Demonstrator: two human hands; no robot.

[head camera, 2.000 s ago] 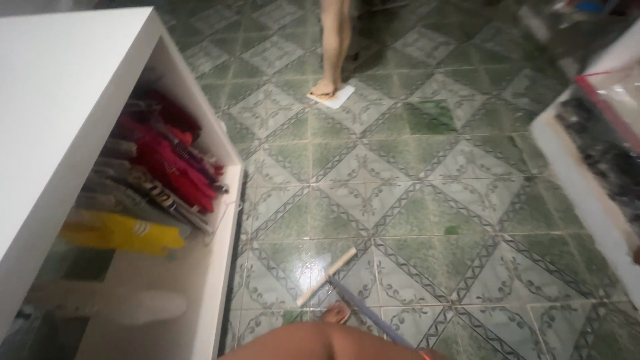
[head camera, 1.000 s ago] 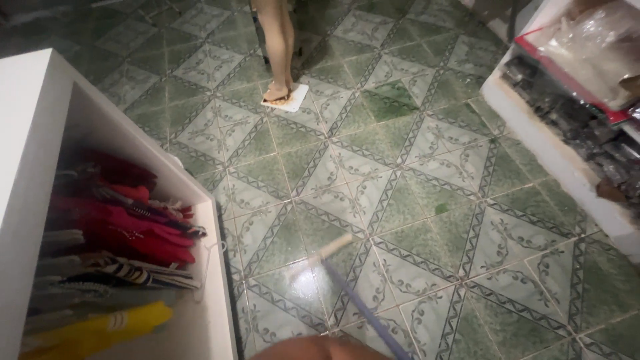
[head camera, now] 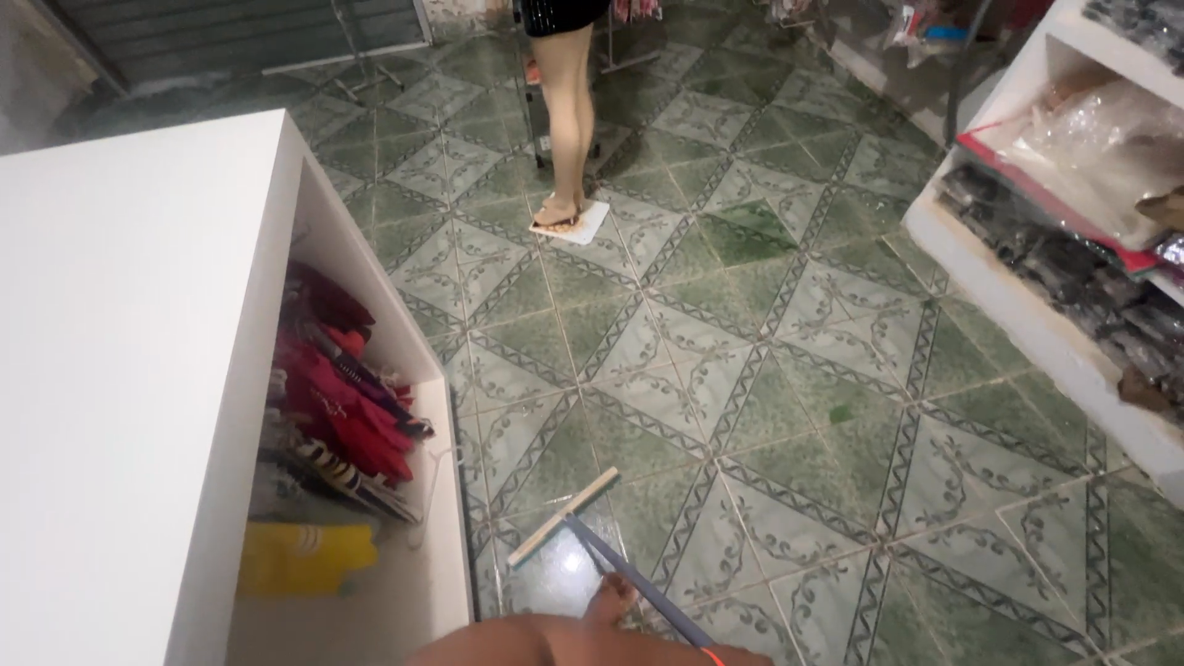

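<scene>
A floor squeegee or similar push tool with a narrow wooden head (head camera: 564, 518) rests on wet-looking, shiny green patterned tiles. Its grey-blue handle (head camera: 647, 592) runs down to the bottom edge, where an orange band (head camera: 711, 657) shows. Bare skin lies beside that band, but the crop does not settle whether it is my right hand (head camera: 740, 656). What may be my bare foot (head camera: 610, 597) shows just left of the handle. My left hand is out of sight. The handle's upper end and any grip on it are hidden.
At left stands a white cabinet (head camera: 139, 277) with red clothes (head camera: 347, 407) and a yellow garment (head camera: 310, 558) inside. Ahead, a mannequin's legs (head camera: 564, 120) stand on a white board (head camera: 592, 222). A white shelf unit (head camera: 1036, 351) with plastic-wrapped goods is at right; garment racks stand behind.
The view has shifted, showing more of the room's far side. The apparent foot beside the handle shows again after being out of sight one second ago. The squeegee's head stays on the floor.
</scene>
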